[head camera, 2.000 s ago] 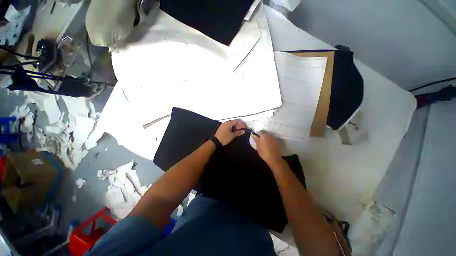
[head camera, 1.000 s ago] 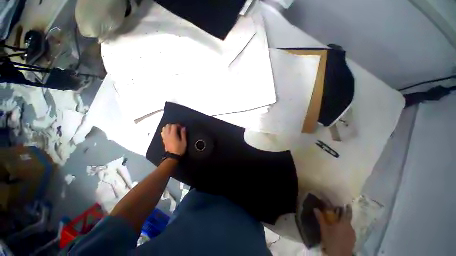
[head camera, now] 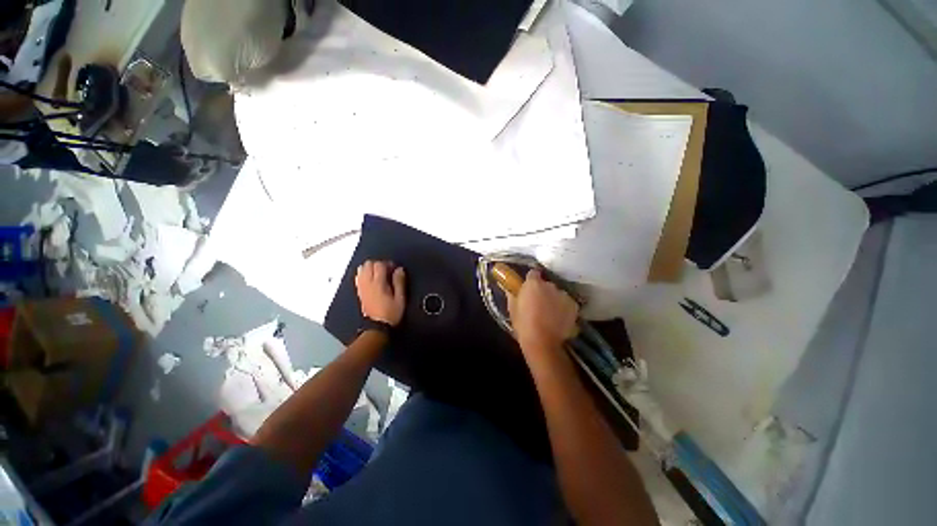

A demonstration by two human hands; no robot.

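Observation:
A black garment panel [head camera: 462, 360] lies on the table in front of me. My left hand [head camera: 381, 294] rests on its left part, palm down, with nothing seen in it. A dark tape roll with a pale ring centre [head camera: 434, 304] lies on the panel just right of that hand. My right hand [head camera: 545, 308] is closed round the orange-brown handle of the steam iron [head camera: 502, 279]. The iron is on the panel's upper edge, at the curved notch, and its pale rim shows. My hand and the hose hide part of it.
Large white sheets [head camera: 411, 154] lie beyond the panel. A tan piece [head camera: 680, 221] and a curved black piece [head camera: 732, 185] lie at the right, near the snips [head camera: 705, 316]. The blue-grey hose [head camera: 709, 478] runs to the lower right. A cream padded arm [head camera: 236, 41] stands at back left.
My right hand first let go of the panel edge and took the iron at the right. The iron has since moved left onto the panel. My left hand has moved left and stayed there.

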